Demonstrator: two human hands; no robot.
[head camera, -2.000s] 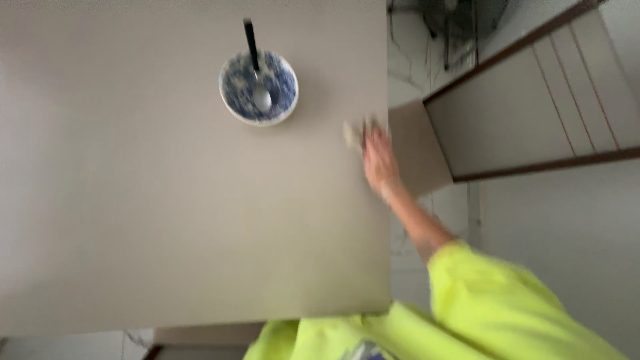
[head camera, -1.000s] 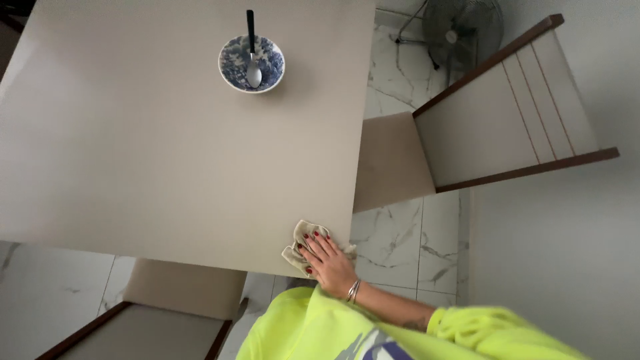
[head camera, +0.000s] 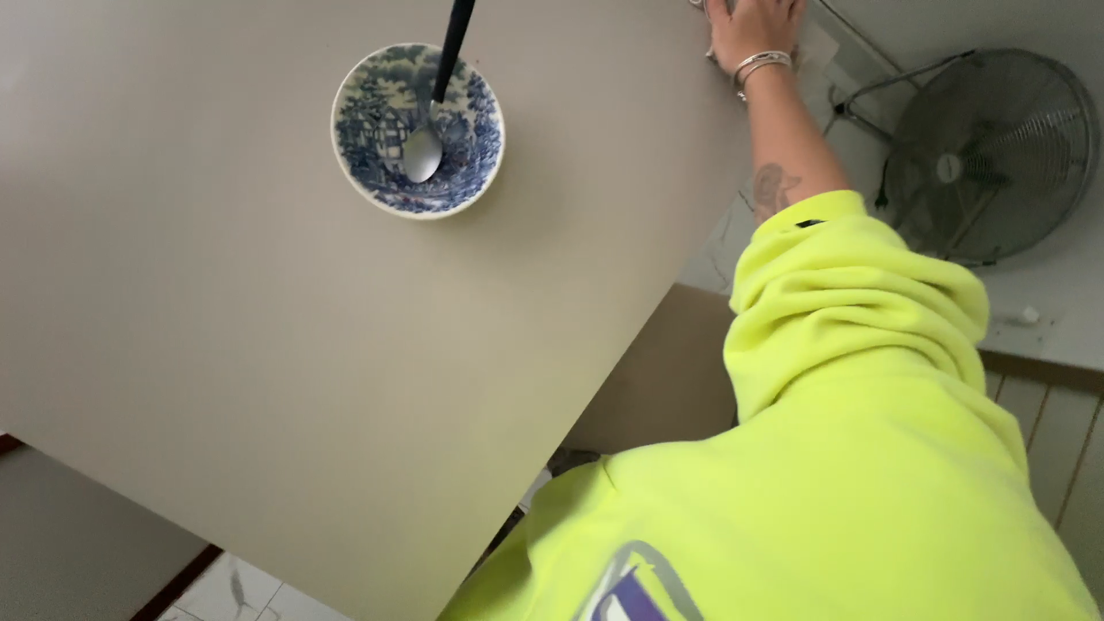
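Observation:
At the top edge of the view, my right hand (head camera: 752, 30) lies at the table's right edge, palm down, its fingertips cut off by the frame. Small bits of a pale cloth (head camera: 711, 53) show beside and under it. To its left on the beige table (head camera: 345, 345) stands a blue-and-white patterned bowl (head camera: 470, 185). A metal spoon (head camera: 423, 155) with a black handle rests inside the bowl, the handle leaning over the rim. My left hand is out of view.
A round floor fan (head camera: 992, 155) stands at the right, beyond the table edge. Below the table's right edge is a chair seat (head camera: 664, 371). Another chair (head camera: 78, 517) is at the lower left. Marble-look tiles (head camera: 250, 591) cover the floor.
My right hand has moved with the cloth from the table's near corner to farther up along its right edge. The view has turned and come closer to the table.

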